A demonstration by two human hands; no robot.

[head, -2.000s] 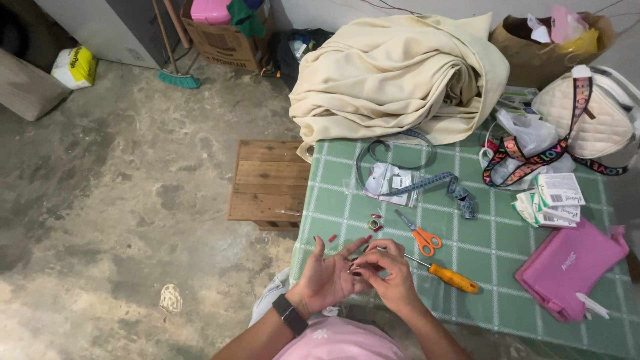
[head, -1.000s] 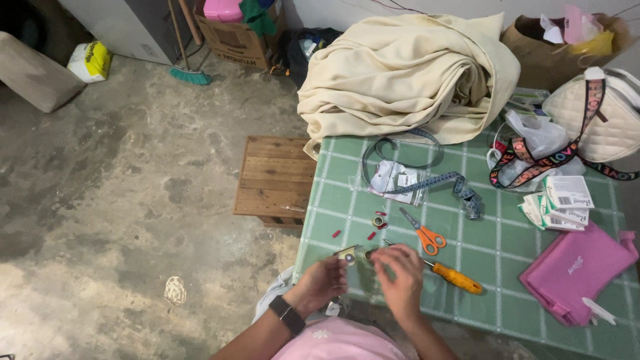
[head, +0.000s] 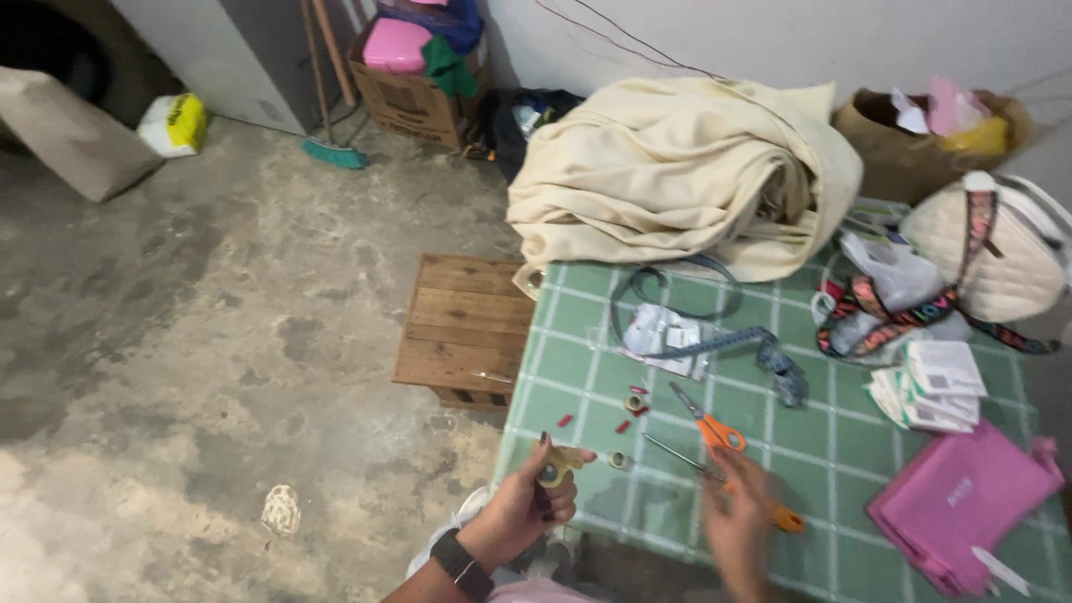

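Note:
My left hand (head: 536,498), with a dark watch at the wrist, holds a small yellowish metal piece (head: 556,467) near the table's front left edge. My right hand (head: 737,502) is blurred and hovers at or over the orange-handled screwdriver (head: 785,517), hiding part of it; whether it grips the tool does not show. Orange-handled scissors (head: 718,431) lie just behind that hand. A small ring-like piece (head: 619,460) lies between the hands, and another (head: 634,404) sits farther back among several small red pieces (head: 623,426).
A green checked tablecloth (head: 653,511) covers the table. Cream fabric (head: 670,176) is heaped at the back, with a tape measure (head: 720,339) and plastic packet (head: 666,339) before it. Paper packets (head: 942,381), a pink pouch (head: 963,502) and a quilted bag (head: 984,251) are at right. A wooden stool (head: 461,322) stands left.
My right hand has moved right, away from the left hand, to the screwdriver. A small ring-like piece now shows on the cloth between the hands.

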